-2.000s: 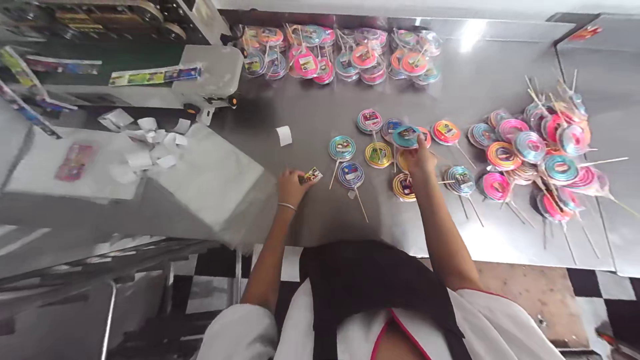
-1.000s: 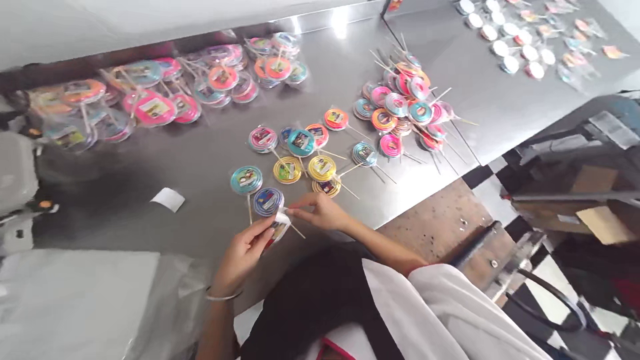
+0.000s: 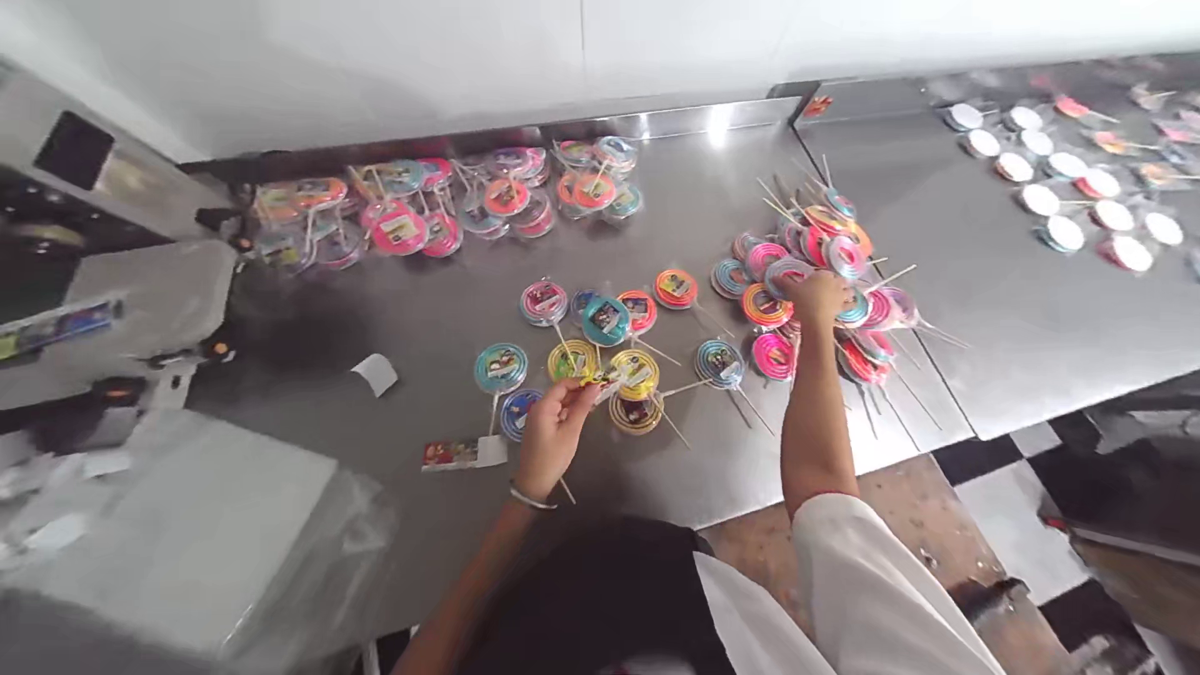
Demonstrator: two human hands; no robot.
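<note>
My left hand (image 3: 555,429) pinches a small printed sticker (image 3: 600,382) over the front lollipops. Around it lie wrapped round swirl lollipops with labels: a teal one (image 3: 501,367), a blue one (image 3: 518,412), yellow ones (image 3: 635,373) and an orange one (image 3: 675,289). My right hand (image 3: 817,298) reaches into a heap of wrapped lollipops (image 3: 773,356) at the right, its fingers on a pale pink and blue one (image 3: 788,277); whether it grips it cannot be told. A printed strip with a white end (image 3: 454,456) lies left of my left hand.
Bundled lollipops (image 3: 397,228) line the back edge of the steel table (image 3: 694,478). A white paper scrap (image 3: 377,373) lies at left, near clear plastic sheeting (image 3: 216,534) and a machine (image 3: 141,281). White-faced discs (image 3: 1063,232) stand in rows at far right.
My right hand has moved from beside my left hand to the heap at the right. The printed strip now lies on the table at left. The view has swung noticeably.
</note>
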